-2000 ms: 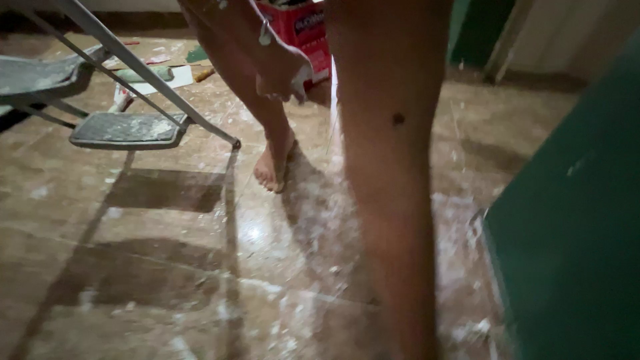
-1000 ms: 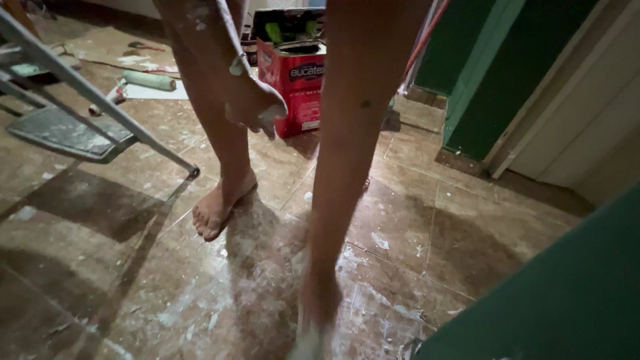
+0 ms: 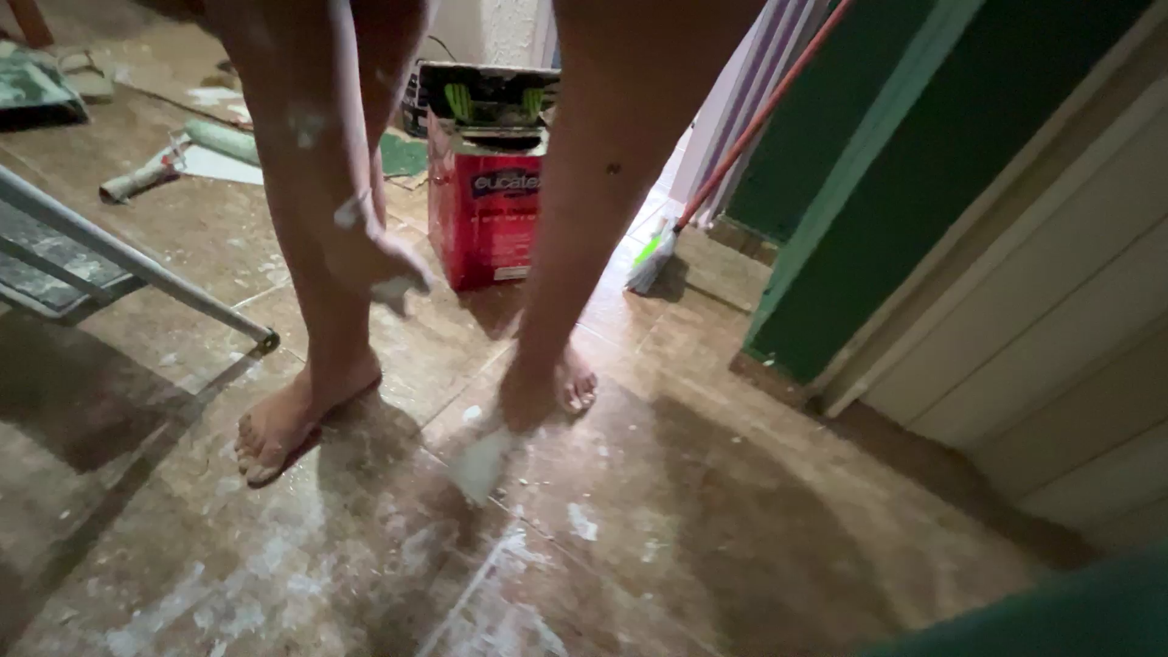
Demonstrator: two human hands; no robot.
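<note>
Bare legs enter from the top, with one bare foot (image 3: pixel 292 424) at left and another (image 3: pixel 577 383) near the middle, toes towards me. Beside the left leg hangs a hand (image 3: pixel 392 269) marked with white; its grip is unclear. A large limb crosses in front at centre, ending in a dark blur by a whitish, blurred thing (image 3: pixel 479 465) near the floor; a hand there cannot be made out surely. Whether these are my own hands is not certain. Behind the limbs stands a red Eucatex paint can (image 3: pixel 479 224), its top open.
A metal stepladder (image 3: pixel 128 260) stands at left. Beyond lie a paint roller (image 3: pixel 224 141) and a paint tray (image 3: pixel 36 87). A broom (image 3: pixel 652 260) leans near green woodwork (image 3: pixel 835 237) at right. White marks cover parts of the tiled floor (image 3: pixel 584 566).
The view has shifted, bringing the broom's head and the second foot into sight. The white-marked hand and nearer foot appear further left and lower. The can shows more fully.
</note>
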